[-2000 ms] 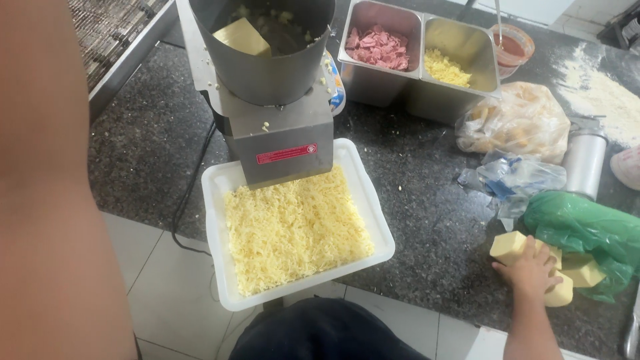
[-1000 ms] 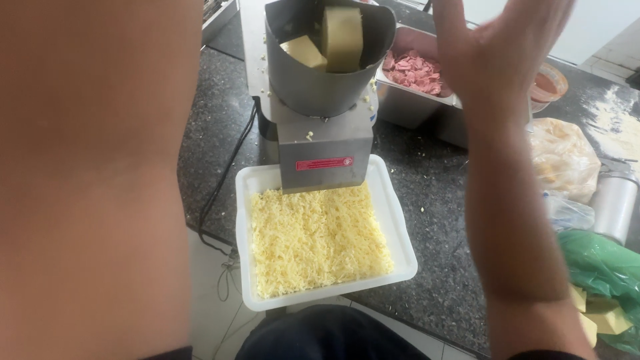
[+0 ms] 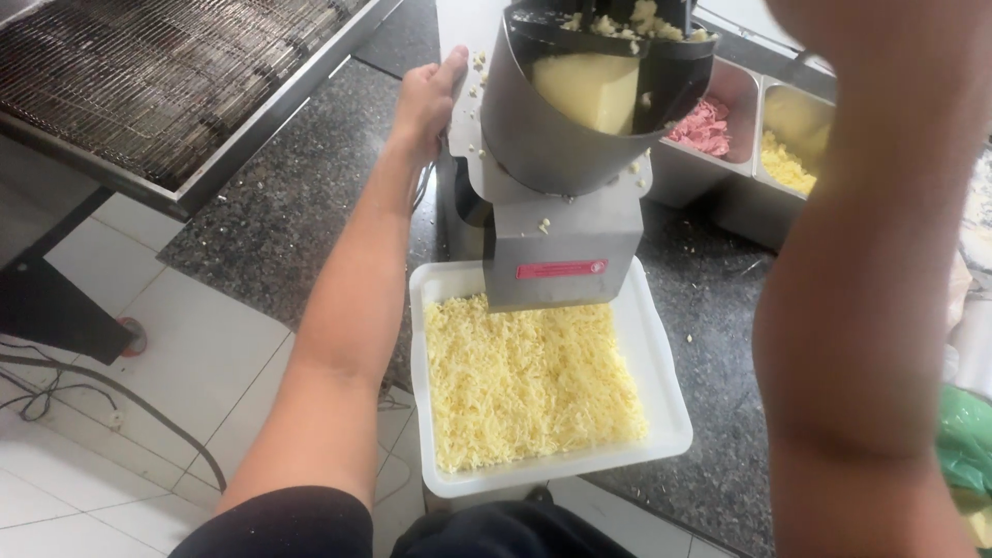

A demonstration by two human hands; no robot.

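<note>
A metal cheese-shredding machine (image 3: 570,232) stands on the counter, a block of cheese (image 3: 589,87) in its round hopper (image 3: 566,151). Over the hopper is a dark pusher plate (image 3: 566,32) with cheese crumbs on it. Beneath the outlet, a white plastic tub (image 3: 670,422) holds a layer of shredded cheese (image 3: 535,387). My left hand (image 3: 430,101) rests against the left side of the machine's body; what its fingers touch is partly hidden. My right forearm rises along the right of the view, and the right hand lies beyond the top edge.
Metal pans with shredded pink meat (image 3: 704,128) and shredded yellow cheese (image 3: 787,164) stand behind on the right. A green plastic bag (image 3: 965,438) lies at the right edge. At the upper left is a conveyor with a wire mesh belt (image 3: 155,70); cables run over the tiled floor.
Two seconds ago my right hand was on cheese blocks by the green bag; it has moved up out of view. The pusher plate now sits over the hopper, and my left hand has come into view.
</note>
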